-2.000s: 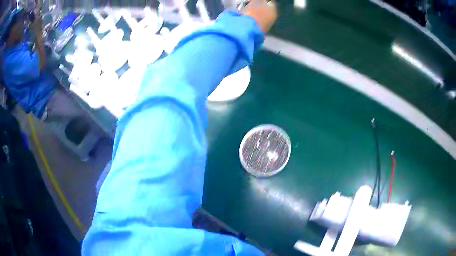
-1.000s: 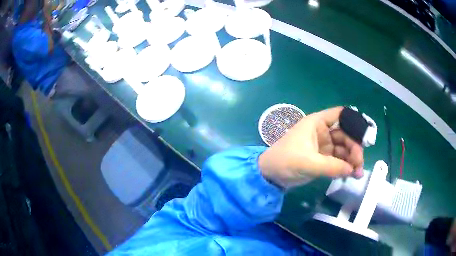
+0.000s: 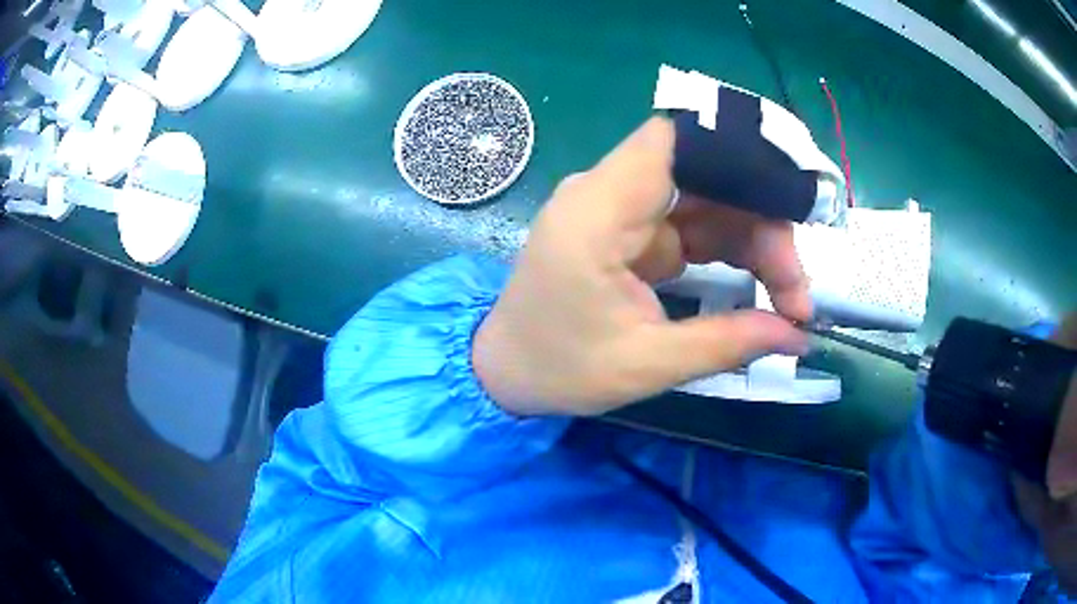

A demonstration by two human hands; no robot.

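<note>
My left hand [image 3: 638, 271] holds a small white part with a black pad [image 3: 744, 159] against its palm and fingers. Its thumb and a fingertip pinch at the tip of the screwdriver bit; any screw there is too small to tell. My right hand [image 3: 1063, 460], cut off by the right edge, grips the black electric screwdriver [image 3: 998, 383], whose thin bit points left to those fingertips. The white housing [image 3: 868, 266] with a dotted grid lies on the green bench behind the fingers. The white stand bracket [image 3: 768, 380] lies below it, partly hidden by my left hand.
A round dish of tiny screws [image 3: 464, 138] stands left of my hand. White spare stands [image 3: 165, 195] lie at the upper left. A red lead wire [image 3: 839, 136] and a dark one run behind the housing. A black cord [image 3: 709, 531] crosses my lap. A pale stool [image 3: 183, 378] is beyond the bench edge.
My left hand has come back from the far stands with the black-padded part and now pinches at the bit tip. The screwdriver has come into view from the right. The camera view has shifted.
</note>
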